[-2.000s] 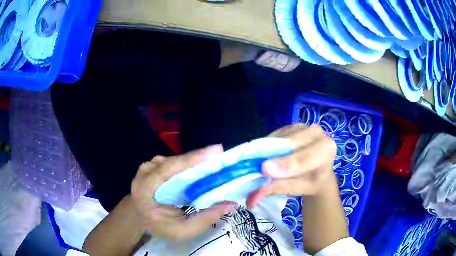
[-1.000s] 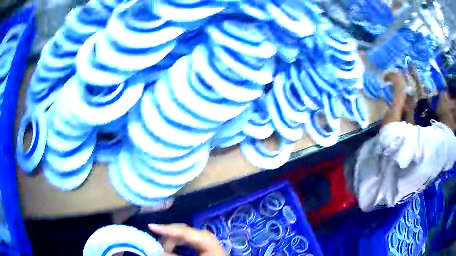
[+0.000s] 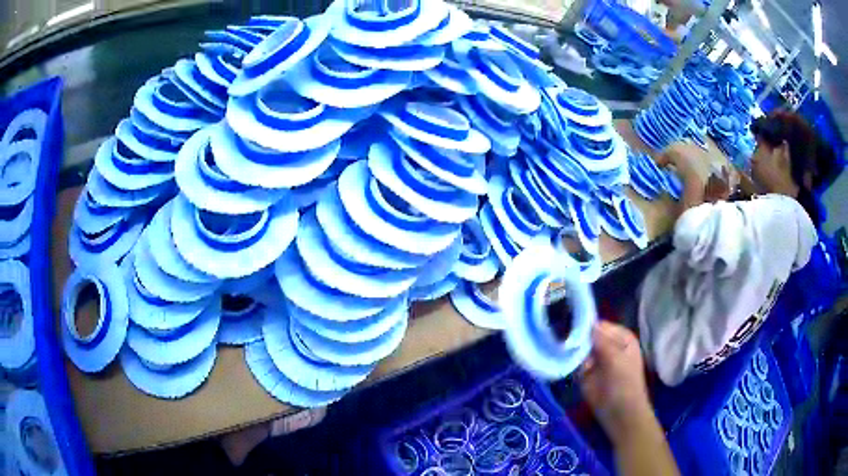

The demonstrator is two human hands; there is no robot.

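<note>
My right hand holds an assembled ring by its lower right edge, over the bench's front edge. The ring is a pale flange with a blue-banded collar, slightly blurred and tilted upright. My left hand is not in view. A large heap of assembled rings covers the bench in overlapping rows, just left of the held ring.
The flange tray stands at the left edge. The collar bin, with jumbled narrow hoops, is low below the bench. A person in a white top sits at the right, beside another bin of hoops. More rings lie behind.
The view has risen from my lap to the bench. The ring, earlier held in both hands, is now in my right hand and has moved up and right. My left hand has left the view.
</note>
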